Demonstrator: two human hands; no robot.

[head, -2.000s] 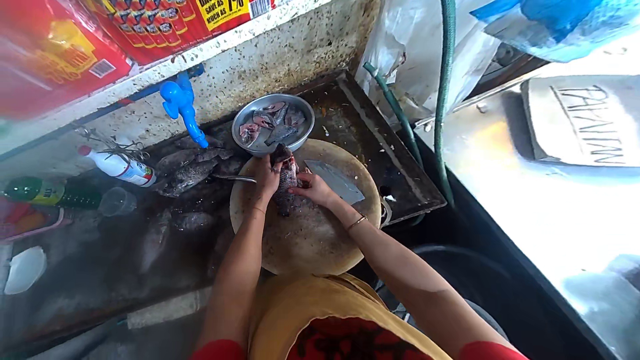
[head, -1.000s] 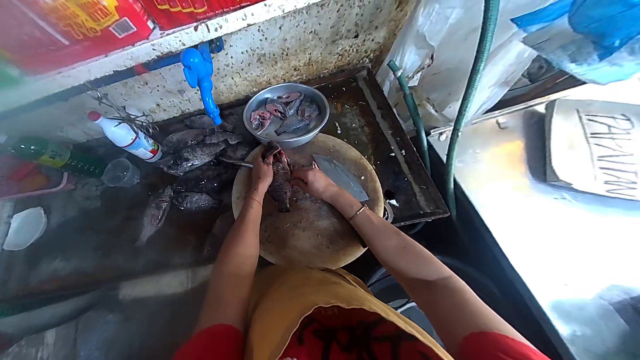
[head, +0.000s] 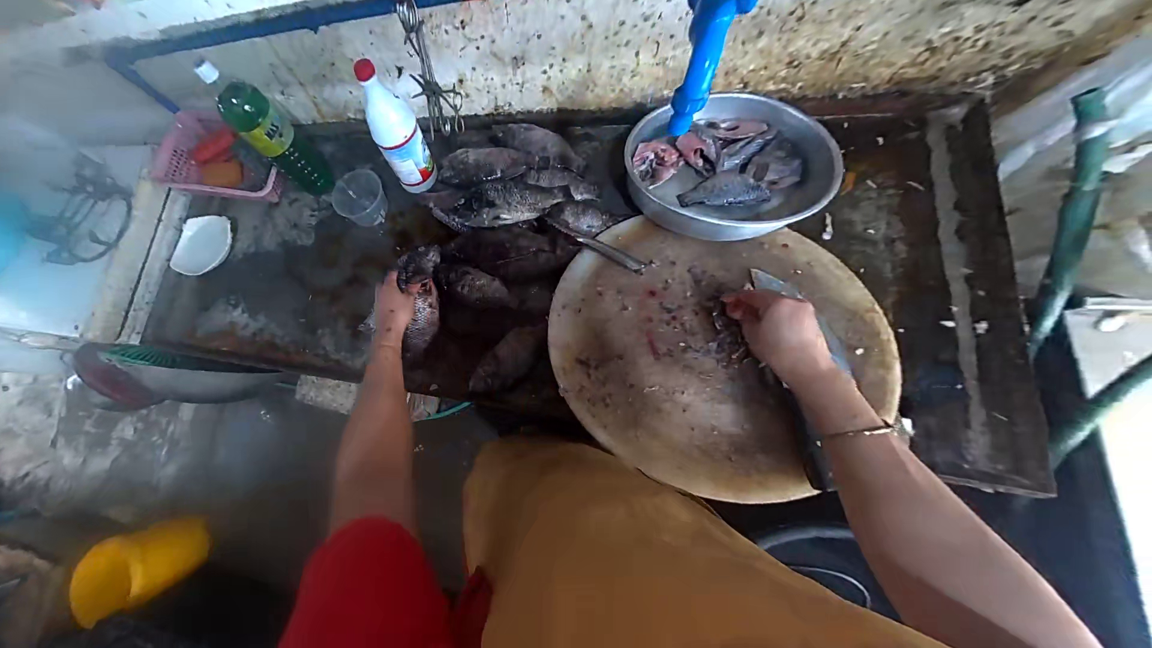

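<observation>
My left hand (head: pixel 394 310) is closed on a dark scaly fish (head: pixel 420 319) at the left of a heap of whole fish (head: pixel 513 193). Over the round wooden chopping board (head: pixel 630 396), my right hand (head: pixel 781 331) has its fingers on dark scraps (head: pixel 727 333); whether it grips them I cannot tell. A wide blade (head: pixel 776 284) lies partly under that hand. A thin metal tool (head: pixel 612 254) rests across the board's upper left edge. Behind the board, a metal basin (head: pixel 823 193) holds cut fish pieces (head: pixel 724 189).
A blue faucet (head: pixel 702 63) overhangs the basin. Along the back left stand a white bottle (head: pixel 396 130), a clear plastic cup (head: pixel 359 198), a green bottle (head: pixel 270 135) and a pink basket (head: pixel 184 162). A white dish (head: pixel 202 245) lies at left; a green hose (head: pixel 1071 216) hangs at right.
My left hand has left the board and moved left to the fish heap. The fish that both hands held on the board is no longer there. The view has shifted left and closer.
</observation>
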